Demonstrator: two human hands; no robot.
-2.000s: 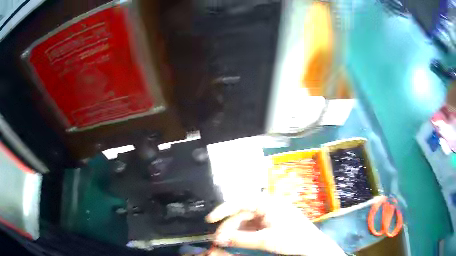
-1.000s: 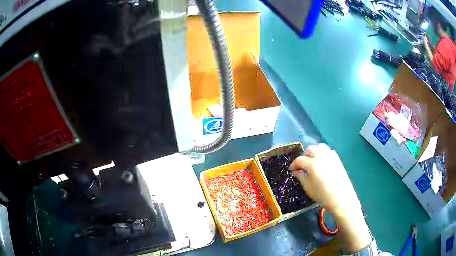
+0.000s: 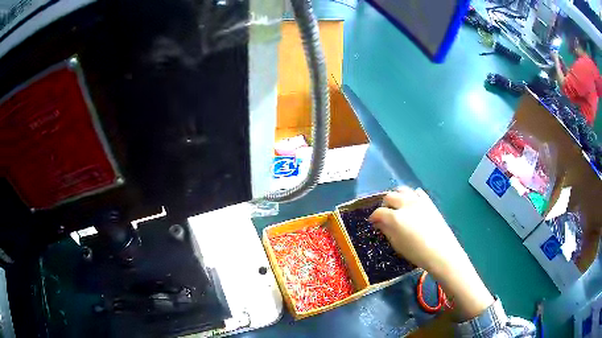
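My right hand point(image 3: 412, 228) is over the right small box, with its fingertips down at the heap of tiny black pieces point(image 3: 373, 254). Thumb and fingers are pinched together; whether they hold a piece is hidden. The left small box point(image 3: 362, 280), joined to it, holds a heap of tiny red pieces point(image 3: 310, 267). My left hand is out of the picture. The black metal block point(image 3: 152, 300) of the press stands at lower left, beside the white base plate point(image 3: 241, 264).
The press body point(image 3: 178, 112) with its red plate point(image 3: 59, 138) fills the upper left. A grey ribbed conduit point(image 3: 319, 99) hangs before an open carton point(image 3: 346, 158). Orange scissors loops point(image 3: 430, 294) lie by my wrist. More cartons point(image 3: 511, 204) and a person point(image 3: 581, 82) are at right.
My right hand has moved from in front of the press to the black pieces, where it stays with only a small shift left. The view has turned right.
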